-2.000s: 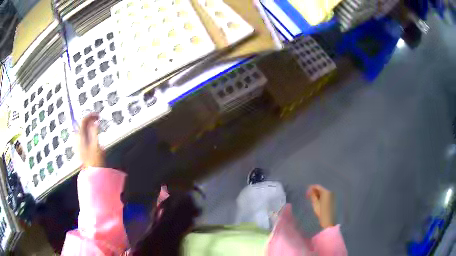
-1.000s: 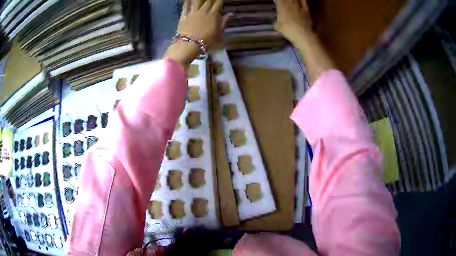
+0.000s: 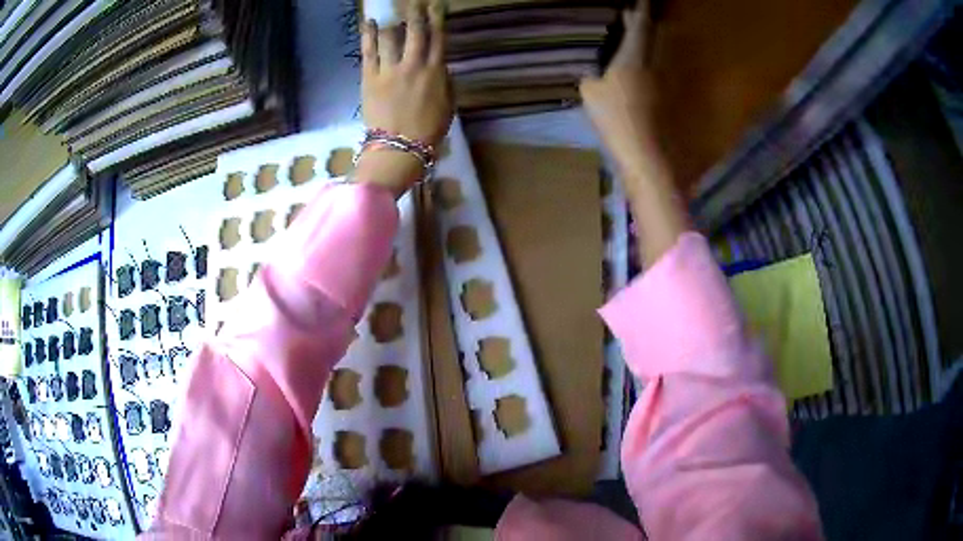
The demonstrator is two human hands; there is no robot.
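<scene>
A tray stack (image 3: 528,58) of pale and brown layers stands at the top centre. My left hand (image 3: 407,95), with a beaded bracelet, is at its left end, fingers extended up to the picture's top edge. My right hand (image 3: 623,100) is at its right end, fingers pointing up along the side. Whether either hand grips the stack is unclear; the fingertips are blurred or cut off. Below lie a white foam tray (image 3: 367,423) with empty tan pockets, partly under my left sleeve, and a tilted foam tray (image 3: 494,391) on a brown cardboard divider (image 3: 549,264).
Foam trays filled with dark wired units (image 3: 148,317) lie at the left. Tall tray stacks (image 3: 158,85) stand at the upper left. More stacked layers (image 3: 855,222) stand at the right, with a yellow sheet (image 3: 787,328) against them. A brown surface (image 3: 729,74) is at the upper right.
The view has turned from the floor and bench edge to the stacks. Since the last earlier frame, my left hand has shifted slightly left and down, and my right hand slightly down; the trays appear further left.
</scene>
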